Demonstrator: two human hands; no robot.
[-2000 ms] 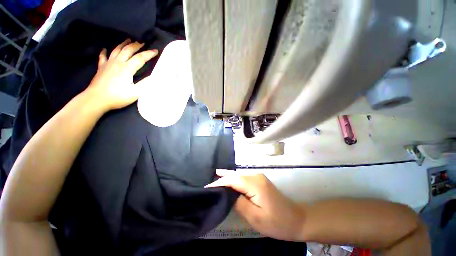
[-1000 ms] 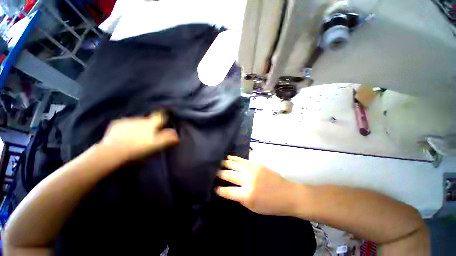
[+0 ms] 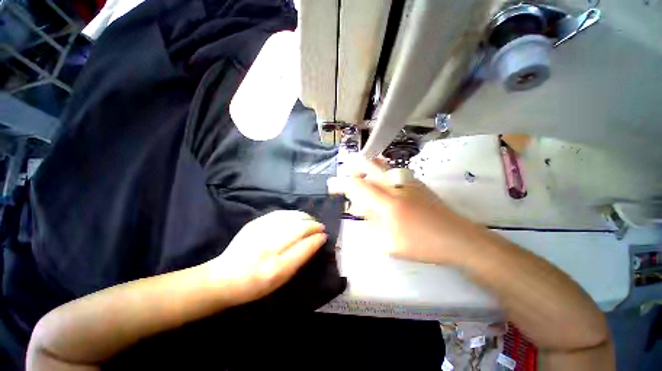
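Note:
The black cloth [image 3: 138, 174] lies in folds left of the machine head and hangs over the table's front edge. Its right edge runs up to the presser foot and needle area [image 3: 349, 138]. My left hand [image 3: 272, 250] lies on the cloth, fingers together and pointing right near that edge. My right hand [image 3: 395, 206] is slightly blurred, its fingertips at the cloth edge just in front of the presser foot; whether they pinch the cloth cannot be told. A white oval plate [image 3: 266, 87] is left of the head.
The off-white machine head [image 3: 428, 65] stands above, with a round tension dial [image 3: 522, 61]. A pink tool [image 3: 512, 170] and a tan piece [image 3: 517, 141] lie on the table at right. A red basket [image 3: 519, 348] with pale labelled pieces is below the table.
My right hand has moved up to the presser foot. My left hand has moved right and down to the cloth's edge. The cloth lies spread differently, with folds beside the oval plate.

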